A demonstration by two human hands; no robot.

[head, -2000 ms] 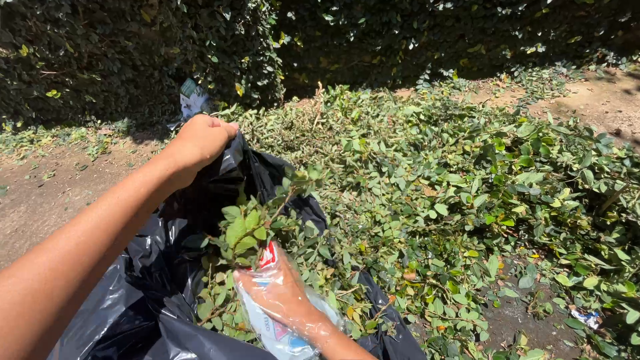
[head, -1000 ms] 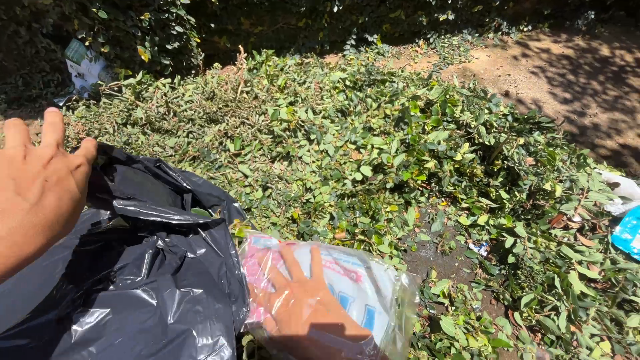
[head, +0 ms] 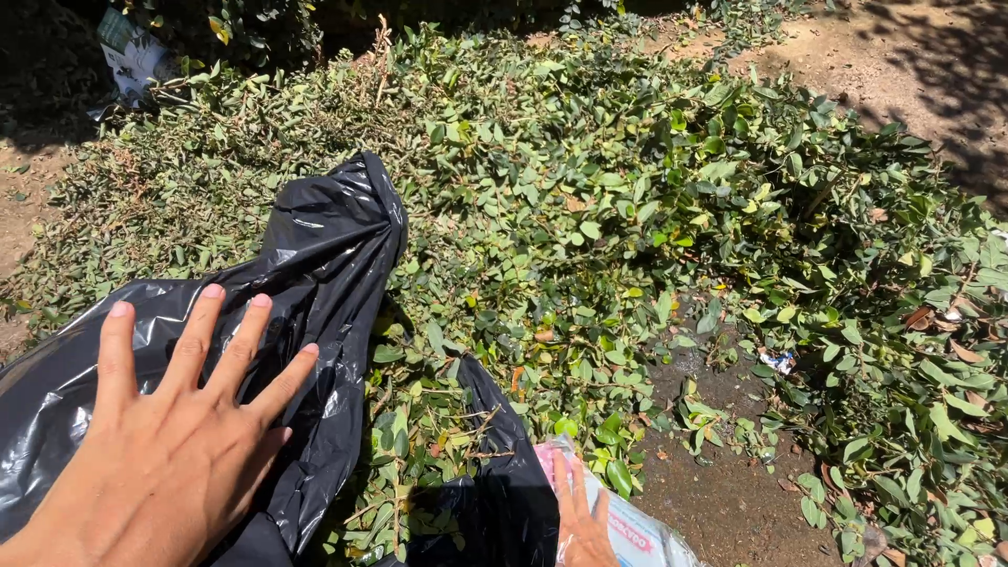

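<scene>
My left hand (head: 169,425) lies with fingers spread on the black plastic garbage bag (head: 323,315), at the lower left. The bag's mouth gapes toward the middle, with leafy clippings (head: 394,457) inside its opening. At the bottom, right of the bag's edge, my right hand (head: 583,512) has its fingers spread over a printed clear plastic wrapper (head: 642,535); whether it is worn over the hand or lies under it, I cannot tell. A large heap of cut green leafy branches (head: 551,189) covers the ground beyond both hands.
A green and white printed packet (head: 130,59) stands at the upper left by the hedge (head: 236,31). A small crumpled wrapper (head: 778,361) lies on damp soil (head: 709,496) at the right. Dry dirt (head: 858,63) shows at the upper right.
My left hand has come down onto the bag, which it gripped by the rim two seconds ago. My right hand, among leaves at the bag then, is now low beside its edge.
</scene>
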